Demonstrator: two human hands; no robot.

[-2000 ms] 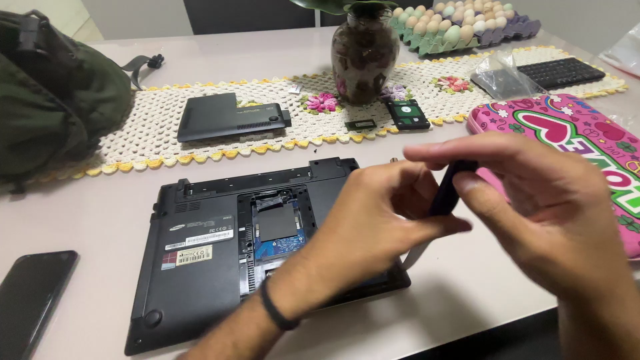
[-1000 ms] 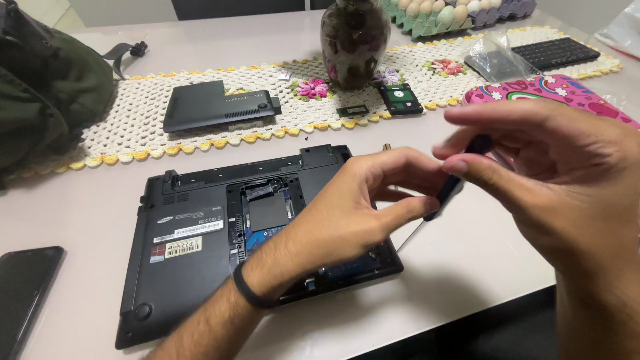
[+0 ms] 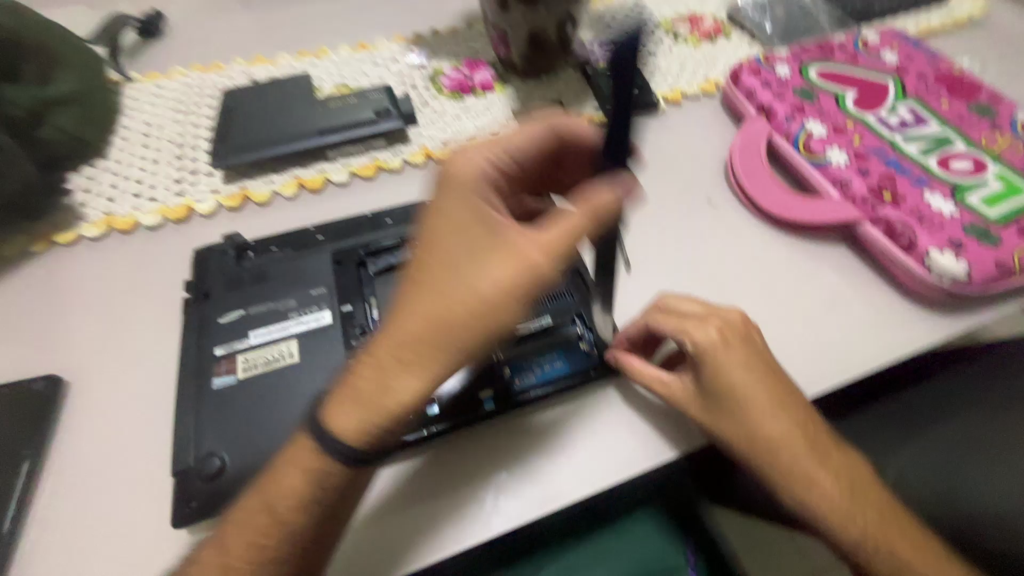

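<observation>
A black laptop lies with its underside up on the table, its middle bay uncovered and showing inner parts. My left hand, with a black band at the wrist, is raised over the laptop's right half and is blurred. It grips a long, thin dark tool, held nearly upright; the kind of tool cannot be told. The lower end of the tool reaches down near the laptop's right corner. There my right hand has its thumb and fingertips pinched together at the corner; whether something small is between them cannot be told.
Behind the laptop, a black cover panel and a vase stand on a crocheted runner. A pink case with a handle lies at the right. A smartphone and a dark green bag are at the left.
My hands were close together above the laptop's right side, around a dark object. Now they are apart, my right hand lowered to the laptop's corner and my left holding the dark tool upright.
</observation>
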